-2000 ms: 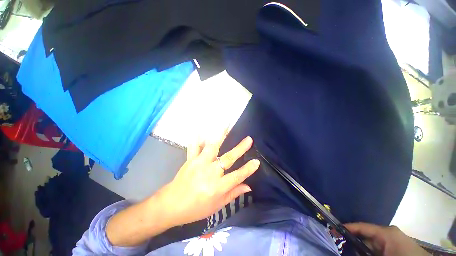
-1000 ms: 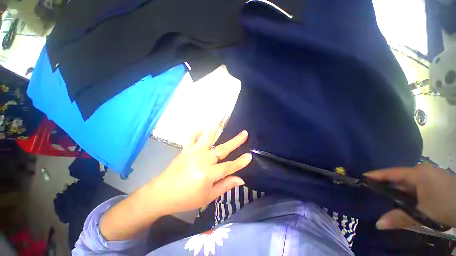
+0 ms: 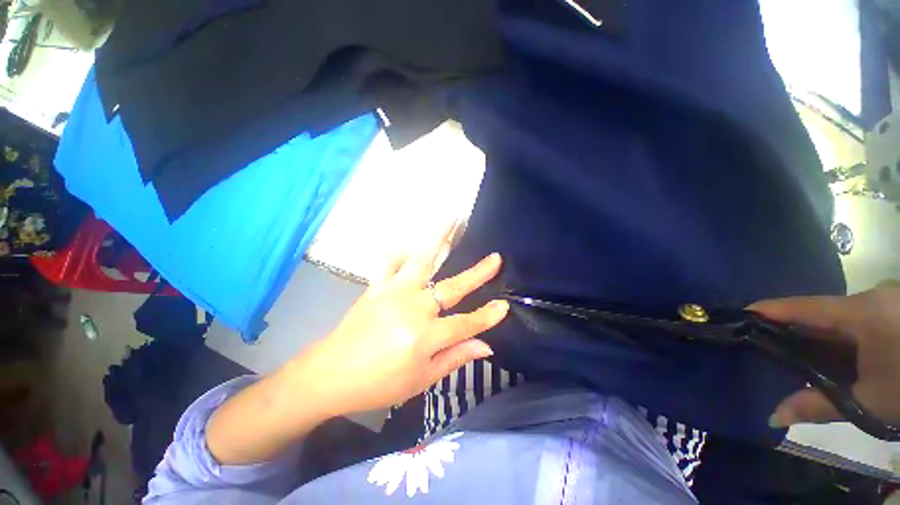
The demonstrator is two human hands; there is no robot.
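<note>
A large navy garment piece (image 3: 651, 197) spreads over the table and hangs toward my lap. My left hand (image 3: 410, 330) lies at its left edge, fingers apart, fingertips on the cloth. My right hand (image 3: 839, 355) holds the black handles of the tailor's shears (image 3: 632, 321). The shears lie across the navy cloth, pointing left, with the tip close to my left fingertips and the brass-coloured pivot screw facing up. The blades look nearly closed. Whether cloth is between them cannot be told.
Black garment pieces (image 3: 237, 89) with notched edges lie at upper left over bright blue fabric (image 3: 197, 237). A red plastic stool or basket (image 3: 94, 261) and dark scraps (image 3: 148, 365) are low at left. Part of a sewing machine (image 3: 883, 153) shows at the right edge.
My right hand has moved up and to the right with the shears, which have swung from a steep slant to nearly level. My left hand has stayed almost in place.
</note>
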